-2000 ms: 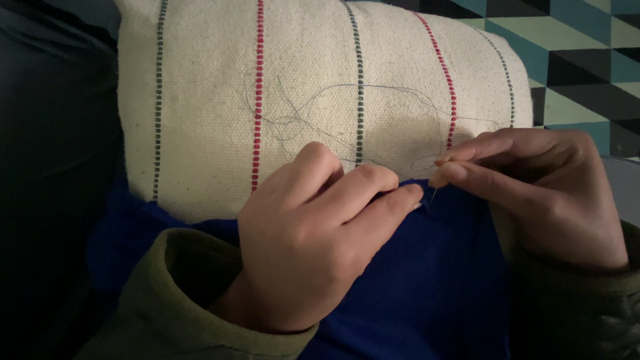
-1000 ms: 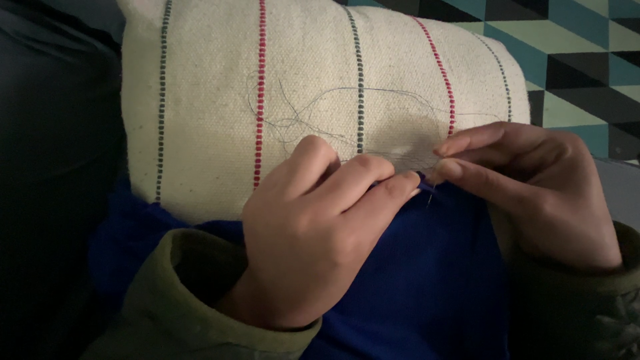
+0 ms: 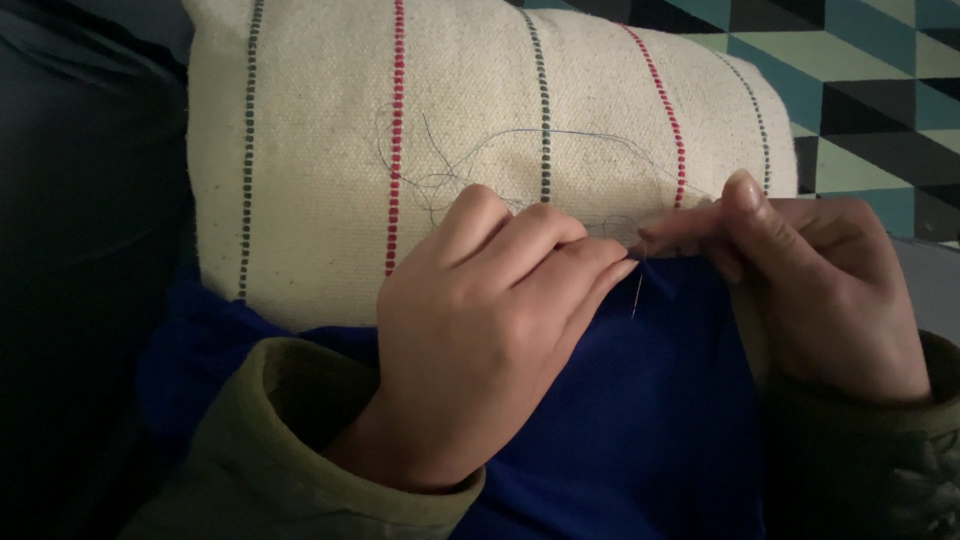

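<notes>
My left hand pinches the upper edge of a dark blue cloth between thumb and fingertips. A thin sewing needle hangs over the cloth just right of those fingertips, pointing down. Fine dark thread runs in loose loops over a cream cushion with red and dark dashed stripes. My right hand is at the cloth's edge, its index finger stretched toward the left fingertips and its thumb raised apart. Whether its fingers hold any thread cannot be told.
The cushion lies beneath the cloth and both hands. A rug or cover with teal, black and pale geometric shapes lies beyond it at the upper right. Dark fabric fills the left side. Green sleeves cover both wrists.
My right thumb has lifted away from its index finger, which now reaches nearer my left fingertips. The left hand keeps its pinch on the cloth.
</notes>
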